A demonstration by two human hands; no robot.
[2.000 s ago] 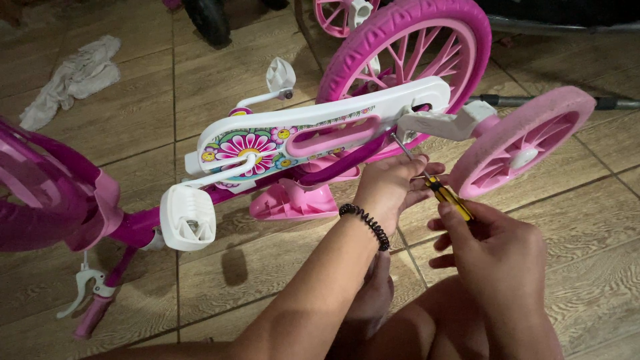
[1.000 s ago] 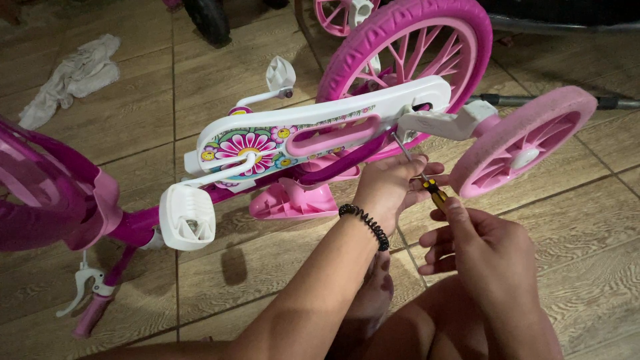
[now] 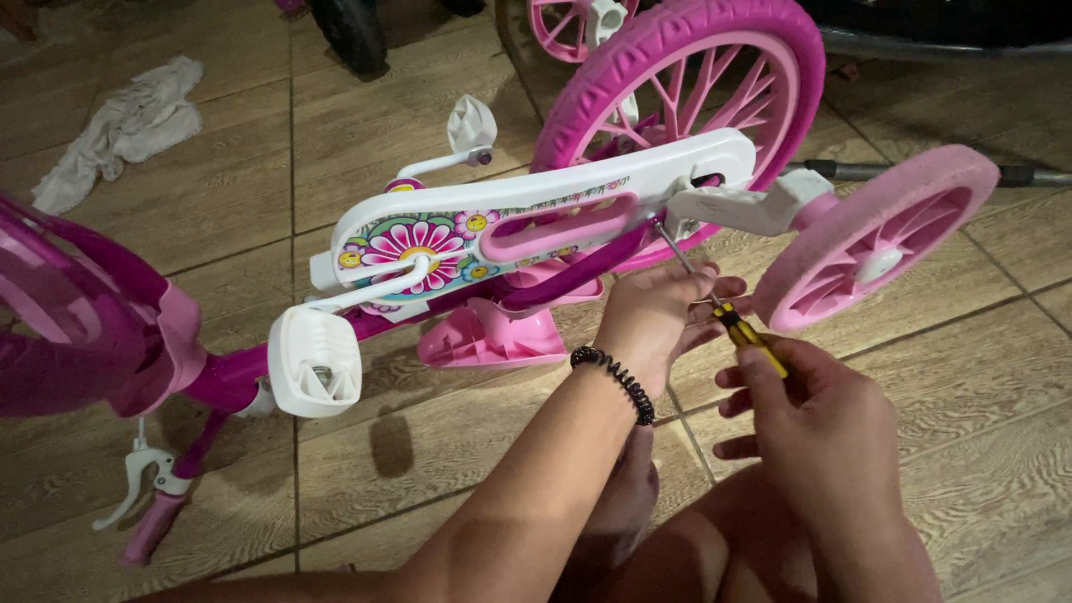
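Note:
A pink child's bicycle lies upside down on the floor, its white chain guard with a flower print facing me. My right hand grips the yellow and black handle of a screwdriver. The shaft's tip meets the purple frame near the rear end of the chain guard. My left hand, with a black coil band at the wrist, has its thumb and fingers around the shaft. To the right of both hands is the pink training wheel on its white bracket. The screw head is too small to make out.
A white pedal sticks out toward me, left of my left forearm. The pink rear wheel stands beyond the chain guard. A white cloth lies on the tiled floor at the upper left, and a dark pole behind the training wheel.
The fingers of my right hand have shifted on the screwdriver handle, and the handle has turned. My left hand and the bicycle stay where they were.

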